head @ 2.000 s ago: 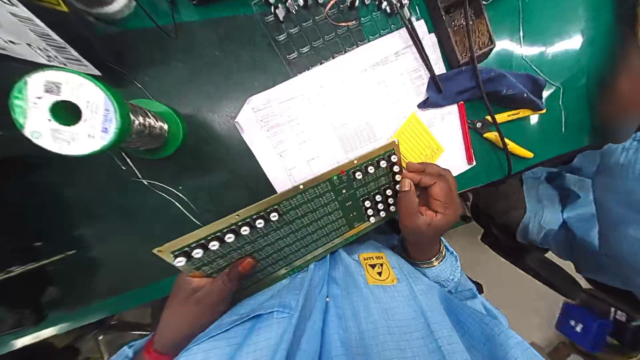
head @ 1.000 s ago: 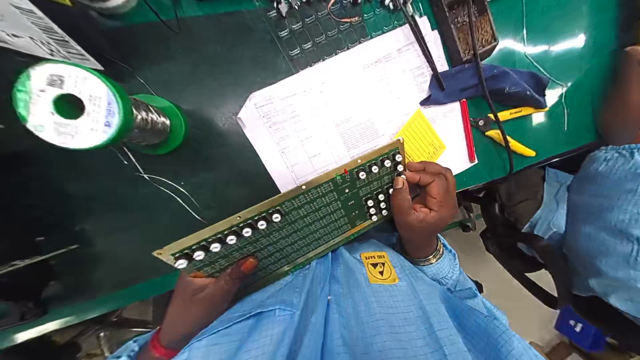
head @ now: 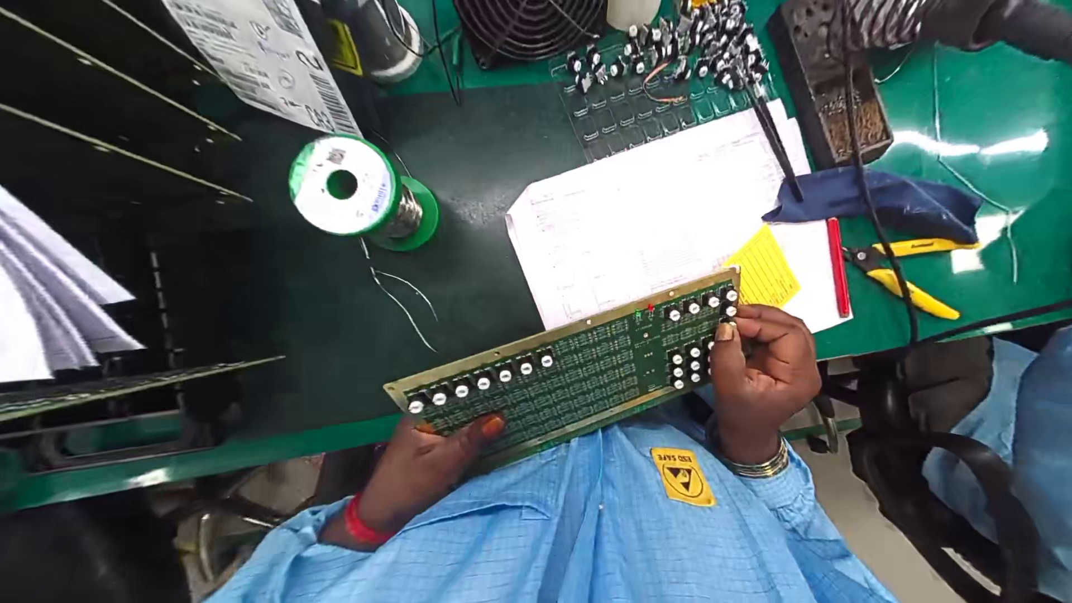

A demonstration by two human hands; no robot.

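Note:
A long green printed circuit board [head: 586, 368] with rows of round white-topped, black-bodied components is held tilted above the table's near edge, its right end higher in view. My left hand [head: 444, 456] grips its lower left edge, thumb on the face. At the right end, my right hand [head: 762, 368] has its thumb and fingers at one of the white-topped components [head: 727, 328]; the fingertips partly hide it. Papers [head: 636, 226] and a yellow lined note [head: 762, 268] lie just behind the board.
A solder wire spool [head: 343, 184] stands left, loose wire beside it. Farther back are loose components [head: 712, 50] on a clear tray [head: 620, 117], tweezers [head: 775, 146], a metal box [head: 842, 117], blue cloth [head: 879, 205], a red pen [head: 837, 268] and yellow-handled cutters [head: 913, 276]. Racked boards [head: 142, 381] stand left.
The view has shifted left, bringing racked boards and a fan into sight. Both hands keep the board in much the same pose, my right hand still at its right end.

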